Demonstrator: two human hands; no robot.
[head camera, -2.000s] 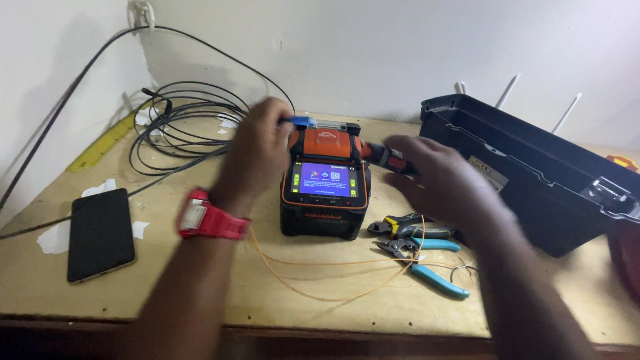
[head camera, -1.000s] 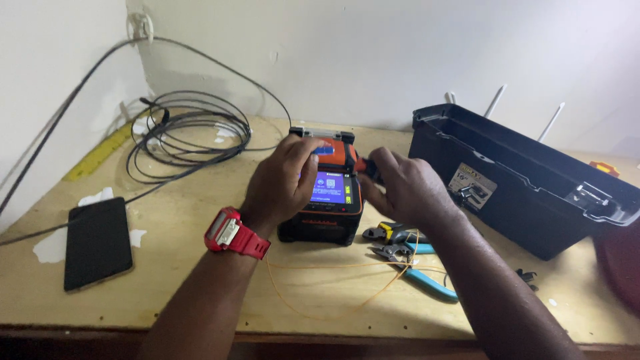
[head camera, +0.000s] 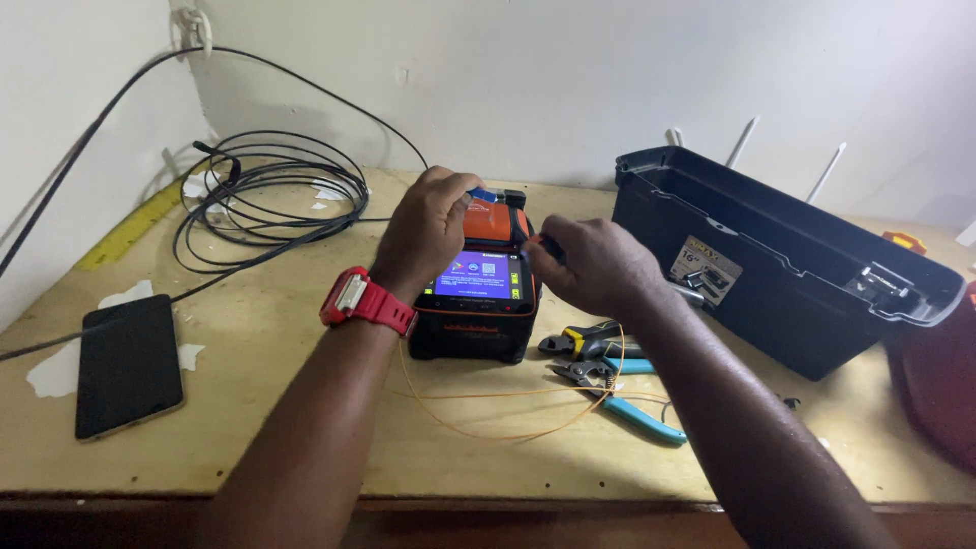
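Note:
A fusion splicer (head camera: 473, 335) with an orange cover and a lit screen stands on the wooden table. My left hand (head camera: 431, 221), a red watch at its wrist, is at the cover's left side, its fingertips by a small blue part (head camera: 482, 195); whether they grip it is unclear. At the right side, my right hand (head camera: 591, 259) has its fingers closed around a small black and orange object (head camera: 547, 245), mostly hidden. In front of the splicer runs a thin yellow fiber cable (head camera: 488, 437). Beside it lie teal-handled fiber strippers (head camera: 644, 421) and black and yellow cutting pliers (head camera: 583, 341).
A black toolbox (head camera: 755, 282) stands at the right, near a dark red object (head camera: 934, 381). Coiled black cable (head camera: 267, 267) and a yellow ruler (head camera: 133, 225) lie at the back left. A phone (head camera: 130, 366) lies at the left, and black cable passes over it.
My left hand has gone from the top of the splicer down over its screen, then back up beside the cover. My right hand has stayed near the splicer's right side.

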